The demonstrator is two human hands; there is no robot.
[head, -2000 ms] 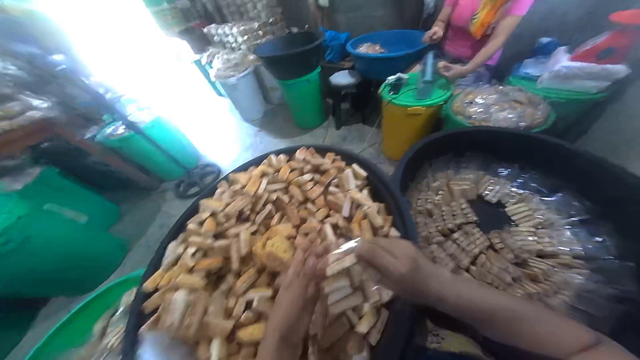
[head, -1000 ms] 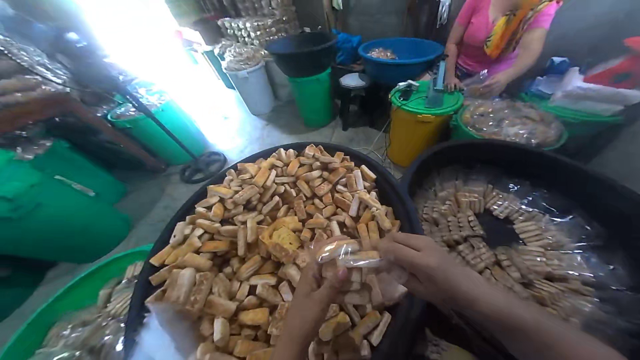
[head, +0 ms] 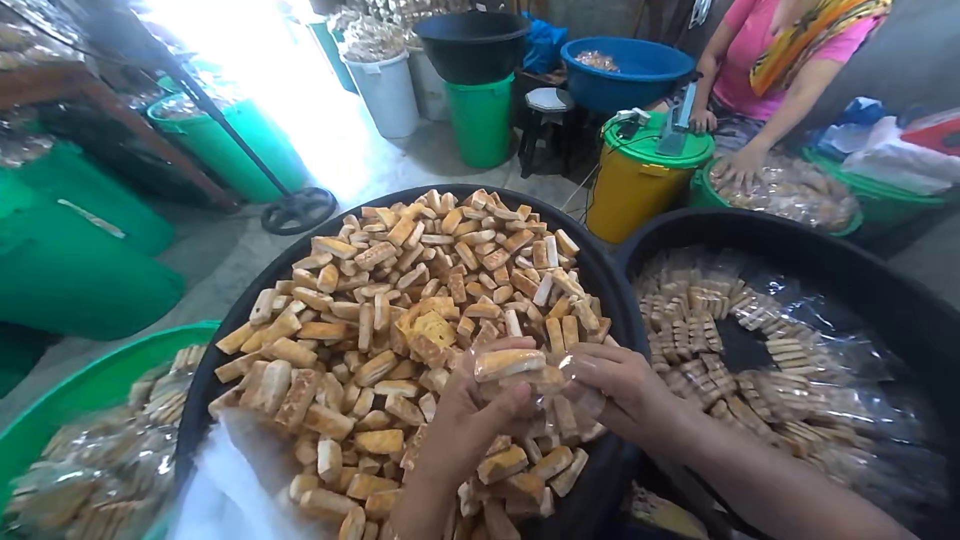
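Note:
Baked biscuit sticks [head: 375, 300] lie heaped in a round black tub [head: 225, 337]. Over the heap's lower right part, my left hand [head: 480, 397] grips a clear plastic bag [head: 547, 382] with a few biscuit sticks in it. My right hand [head: 615, 382] pinches the same bag at its right end. Filled clear packs [head: 795, 367] are laid in a ring in a second black tub [head: 922, 300] on the right. Empty-looking clear plastic [head: 232, 480] rests at the heap's lower left edge.
A green tub [head: 172, 337] of packs stands at lower left. Beyond the black tubs are a yellow bucket [head: 622, 202] with a sealer [head: 679, 120] on its green lid, a stool [head: 549, 101] and a fan stand's base [head: 298, 211]. A co-worker [head: 765, 67] sits at upper right.
Both hands stay over the heap with the plastic bag. The co-worker's hand has moved from near the yellow bucket onto the packs beside it.

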